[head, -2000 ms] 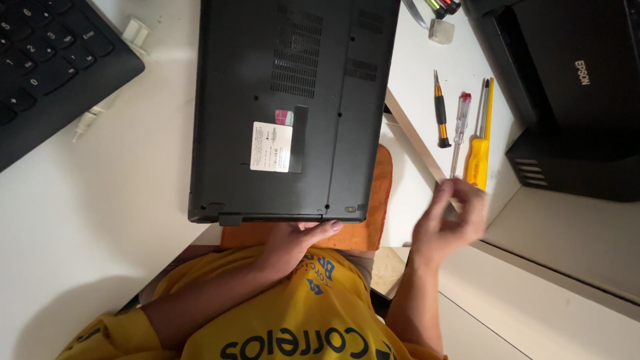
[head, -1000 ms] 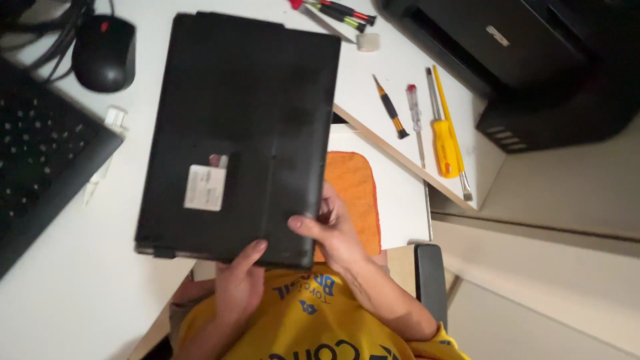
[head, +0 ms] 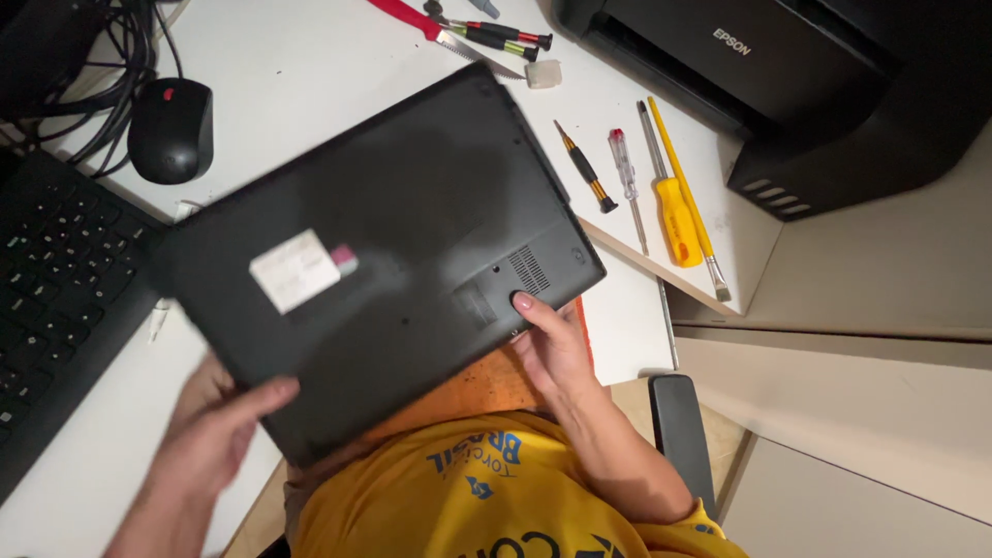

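A closed black laptop [head: 372, 232], underside up, is held tilted between my two hands above the desk and an orange cloth [head: 473, 384]. Its underside bears a white label, a vent grille and small screw holes. My left hand [head: 221, 422] grips the lower left edge, thumb on top, with its fingers hidden beneath. At the near right edge, my right hand [head: 554, 337] has its thumb on the underside close to the vent. To the right lie a small precision screwdriver [head: 587, 167], a clear voltage-tester screwdriver [head: 626, 174], a yellow-handled screwdriver [head: 674, 217] and a yellow flat brush [head: 694, 190].
A black keyboard [head: 70, 287], a mouse [head: 170, 132] and tangled cables [head: 116, 85] are at left. A red-handled serrated knife [head: 457, 45], small screwdrivers [head: 504, 35] and a whitish block [head: 543, 74] lie at the back. A black printer [head: 697, 62] stands right, an armrest [head: 682, 442] below.
The laptop has been turned from nearly upright in view to a slant. My right hand, near the screwdrivers two seconds ago, now holds the laptop. My left hand has moved to its left edge.
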